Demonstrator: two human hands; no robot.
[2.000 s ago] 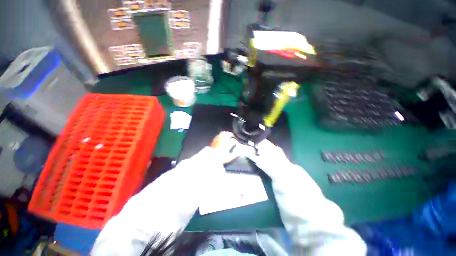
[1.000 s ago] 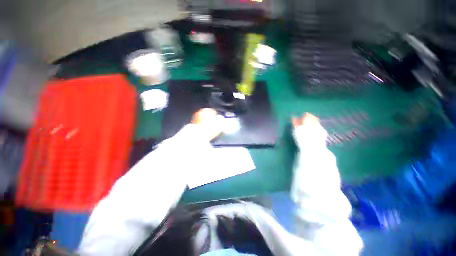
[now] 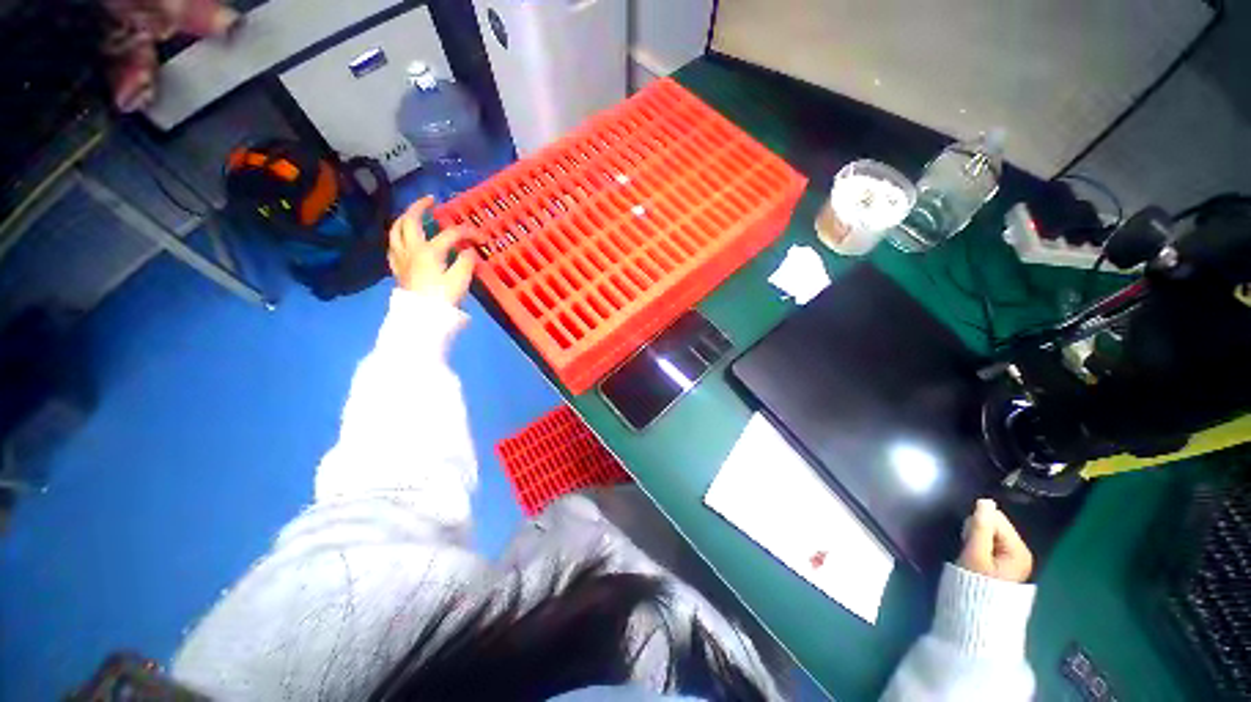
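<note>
The orange-red slotted tray [image 3: 645,206] lies on the green bench. Dark parts stand in its slots along the far left side. My left hand [image 3: 434,255] is at the tray's left corner, its fingertips at the end slots; whether it pinches a part is too small to tell. My right hand [image 3: 993,545] is by the right front of the black microscope base plate [image 3: 858,370], below the ring light [image 3: 1032,436]. Its fingers are curled together, and whether a small part is inside is hidden. A bright light spot falls on the plate.
A smartphone [image 3: 667,368] lies between tray and plate. White paper [image 3: 800,518] is at the plate's front edge. A tub [image 3: 866,206], clear bottle [image 3: 956,189] and crumpled tissue [image 3: 800,274] are behind. A second red tray [image 3: 556,460] is below the bench edge.
The view has swung left. My left hand has gone from under the microscope to the orange tray's left corner. My right hand has moved from the module rows back beside the base plate.
</note>
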